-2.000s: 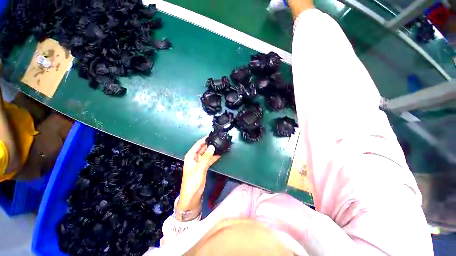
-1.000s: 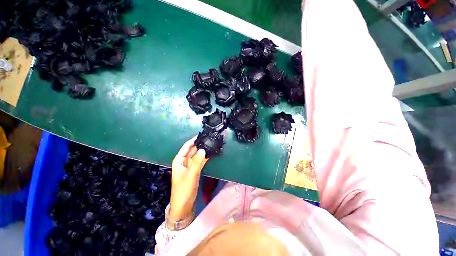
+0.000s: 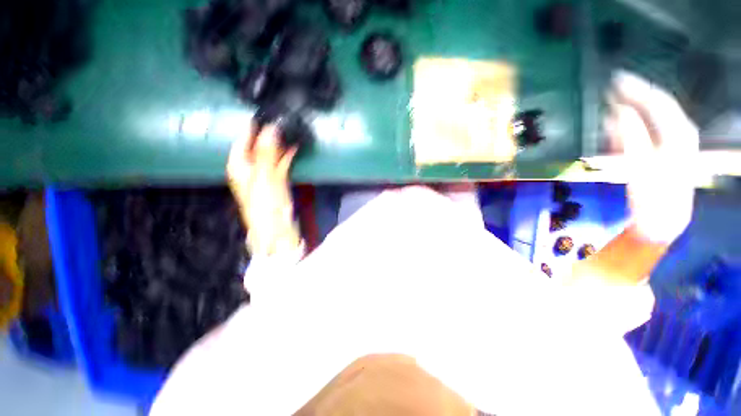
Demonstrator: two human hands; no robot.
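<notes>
The frame is blurred. My bare left hand [image 3: 266,183] is at the near edge of the green bench, its fingertips closed on a black petal part [image 3: 294,135] beside a loose heap of black parts [image 3: 296,61]. My right hand [image 3: 662,154], in a white glove, is raised at the right over the bench edge; blur hides whether it holds anything. A brown cardboard mat [image 3: 463,112] lies between my hands. One black part [image 3: 530,127] is at the mat's right edge.
A deep blue bin [image 3: 71,280] full of black parts is below the bench at left. A lighter blue bin [image 3: 528,215] with several spiky pieces is below at right, near dark blue slotted crates [image 3: 682,337]. Part of a person in yellow [image 3: 8,272] shows at far left.
The view has swung right, bringing the mat, right bin and gloved right hand into sight. The right arm no longer reaches far across the bench. My left hand stays at the heap's near edge.
</notes>
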